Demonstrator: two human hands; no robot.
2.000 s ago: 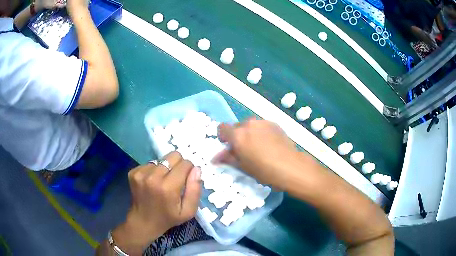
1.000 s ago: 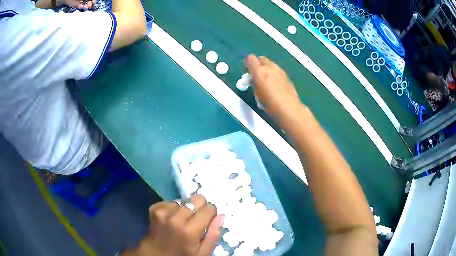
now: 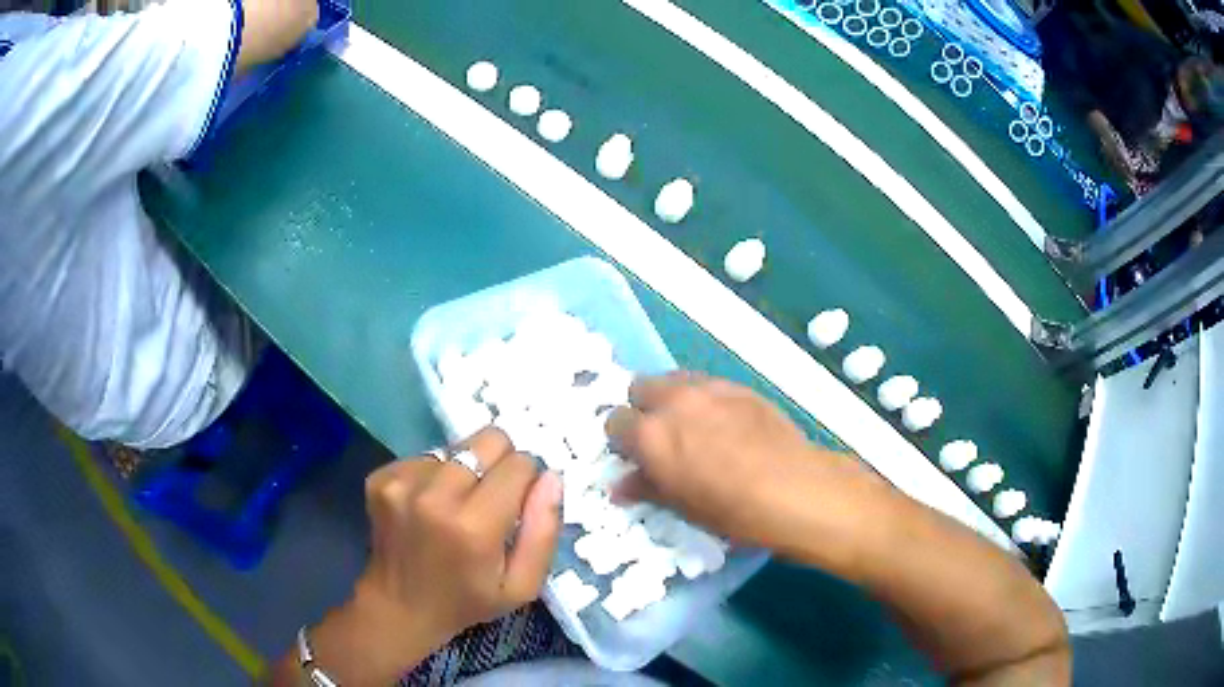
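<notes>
A clear frosted tub (image 3: 611,289) of loose white plastic parts (image 3: 537,362) stands at the near green edge. My left hand (image 3: 463,523), with rings, is curled at the tub's near left side; whether it grips a part or the rim is hidden. My right hand (image 3: 698,443) is over the tub's right side, its fingers down among the parts; I cannot tell if they hold one. A row of white parts (image 3: 674,200) lies on the dark green conveyor belt (image 3: 805,228) beyond the white guide strip (image 3: 537,188).
A person in a white shirt (image 3: 94,201) sits at the left by a blue tray (image 3: 275,61) and blue stool (image 3: 228,470). The white machine housing (image 3: 1128,470) and metal posts (image 3: 1154,188) are at the right. Pale rings (image 3: 958,70) lie at the far side.
My right hand has come back from over the belt to the tub. The left hand stays at the tub. The row shows more parts, and the view has shifted.
</notes>
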